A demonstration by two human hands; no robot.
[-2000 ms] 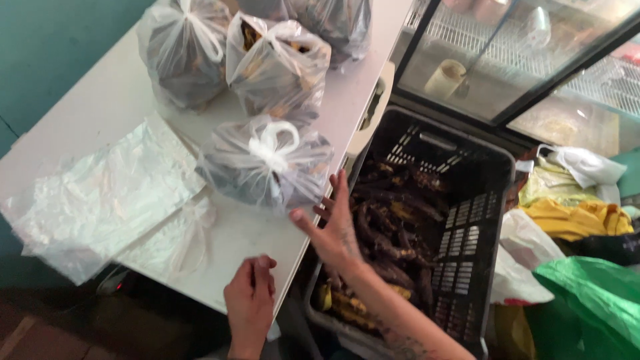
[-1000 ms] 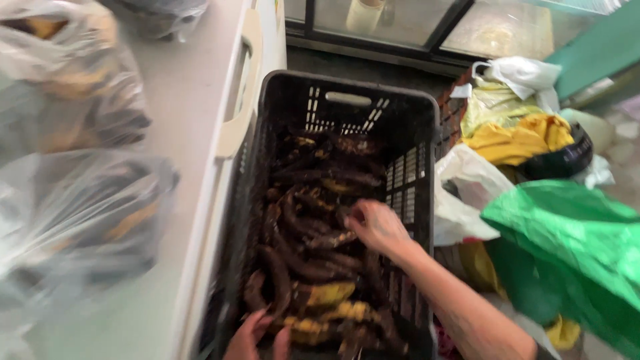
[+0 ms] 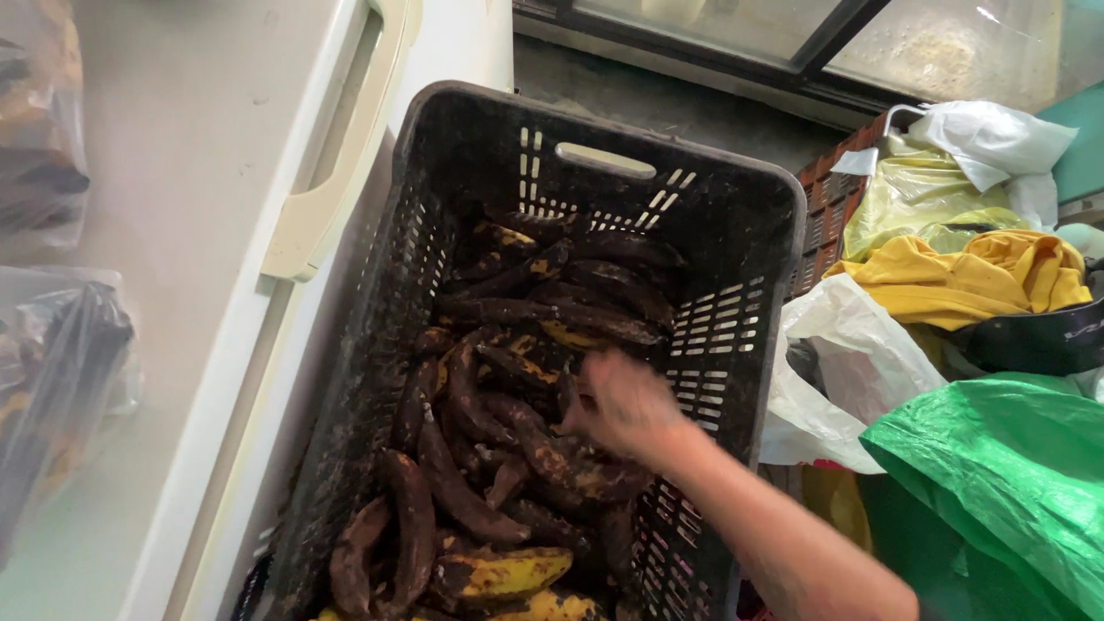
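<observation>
My right hand [image 3: 623, 404] reaches into a black plastic crate [image 3: 595, 129] full of dark, overripe plantains [image 3: 461, 483]. It is blurred, its fingers curled against a dark plantain near the middle of the pile; whether they grip it is unclear. Closer to me lies a plantain with yellow, brown-spotted skin [image 3: 504, 571]. My left hand is out of view. On the white surface at the left are clear plastic bags [image 3: 60, 379] with dark and yellowish contents, cut off by the frame edge.
A white chest freezer with a beige handle [image 3: 323, 207] stands against the crate's left side. On the right are a green plastic bag [image 3: 1009, 466], a white bag [image 3: 849, 362], a yellow cloth [image 3: 957, 272] and a reddish-brown crate [image 3: 815, 211]. A glass-fronted case [image 3: 776, 34] is behind.
The view has swung from the bags on the freezer to the crate. My right hand has gone from beside a tied bag into the crate. My left hand has left the view.
</observation>
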